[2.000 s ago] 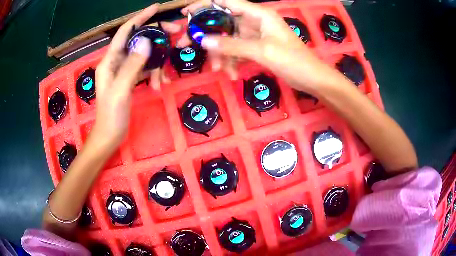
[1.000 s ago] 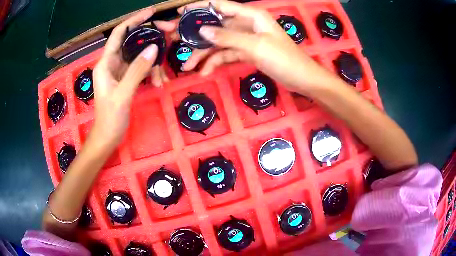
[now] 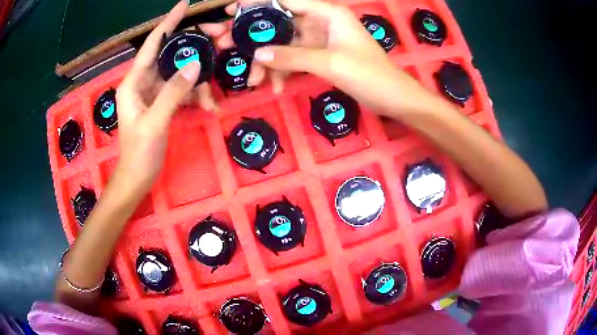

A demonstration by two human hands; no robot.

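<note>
My left hand (image 3: 147,105) holds a round black smartwatch unit (image 3: 185,52) above the tray's far edge, thumb on its lower screen. My right hand (image 3: 321,55) holds another smartwatch unit (image 3: 262,30) beside it, thumb at its lower rim. Both screens are lit with a half-teal circle. Below them, the red foam tray (image 3: 193,167) holds many round units in square pockets. Several show the same teal screen, such as one unit (image 3: 253,143) near the middle. Two units at the right have bright white, glaring faces. Some units are dark.
A brown edge strip (image 3: 98,55) runs along the tray's far left edge. The dark green bench mat (image 3: 29,196) lies around the tray. Part of another red tray (image 3: 584,281) shows at the far right. My pink sleeves reach over the near corners.
The two held screens have gone from blurred, coloured reflections, through dark screens with small red marks, to the teal circle. The hands stay over the far edge, and the tray has shifted slightly in view.
</note>
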